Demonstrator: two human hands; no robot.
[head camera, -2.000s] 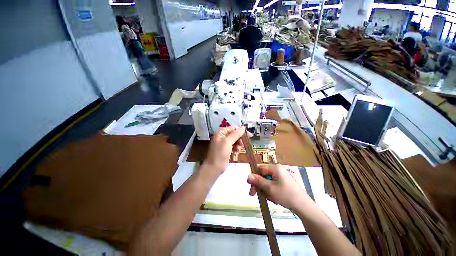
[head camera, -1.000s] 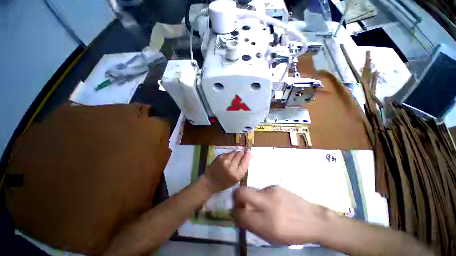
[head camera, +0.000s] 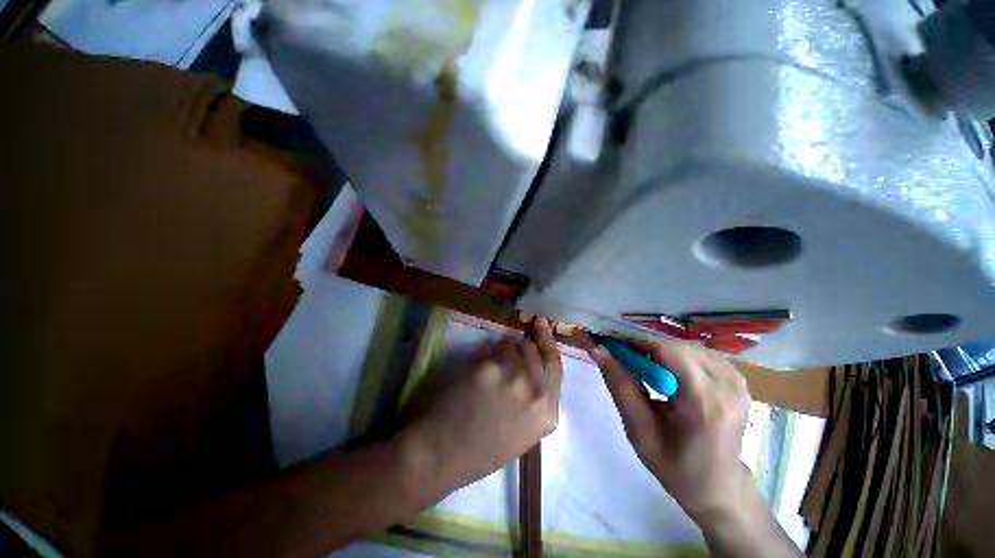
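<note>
The brown fabric strip (head camera: 530, 496) runs from under my left hand (head camera: 491, 398) down over the white placement sheet (head camera: 611, 496). My left fingertips press on the strip's upper end at the front edge of the brown garment panel (head camera: 420, 286). My right hand (head camera: 687, 420) holds the teal-handled tool (head camera: 644, 365), its far end pointing toward the left fingertips; the tip is hidden. The white sewing machine head (head camera: 676, 196) with a red logo is very close above both hands and covers the needle area.
A thick stack of brown panels (head camera: 120, 305) lies at the left. A bundle of brown strips (head camera: 884, 458) hangs at the right. White paper (head camera: 142, 24) lies at the upper left. The machine's white side housing (head camera: 426, 120) hangs left of the head.
The view has moved in close to the machine head. My right hand has moved from lower on the strip up beside my left fingertips, and the teal tool now shows in it.
</note>
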